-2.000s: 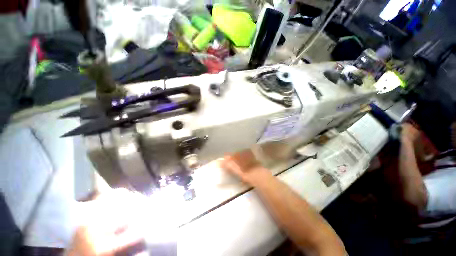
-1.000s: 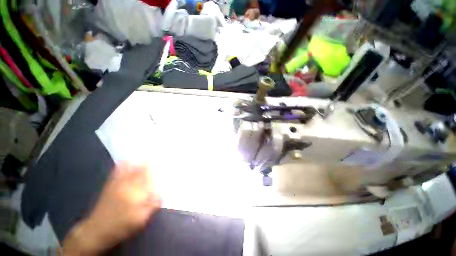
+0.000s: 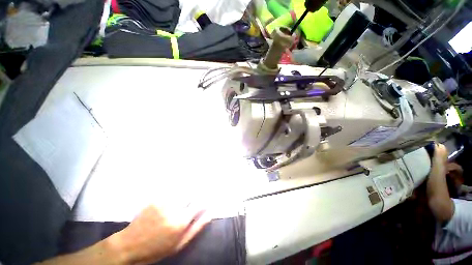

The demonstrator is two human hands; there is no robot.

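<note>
My left hand (image 3: 155,233) lies at the bottom centre-left, over the top edge of a dark grey panel (image 3: 222,240) at the table's front edge. Its fingertips are washed out by lamp glare, so I cannot tell whether they grip cloth. My right hand is out of the picture. The sewing machine's cream arm (image 3: 357,111) runs to the right. Its presser foot and needle area is lost in glare. A pale fabric panel (image 3: 64,147) lies on the left of the white table. A large dark grey panel (image 3: 26,196) lies along the left side.
Thread snips (image 3: 290,88) lie on the machine head, beside a tan holder (image 3: 275,49) with a thin tool. A dark bundle (image 3: 207,44) tied with neon yellow lies behind the table. A control panel (image 3: 391,186) sits at right front. Another person's arm (image 3: 440,186) shows at far right.
The view has swung right and closer since one second ago. My left hand appears further right along the dark panel. My right arm, seen two seconds ago under the machine arm, is gone from view.
</note>
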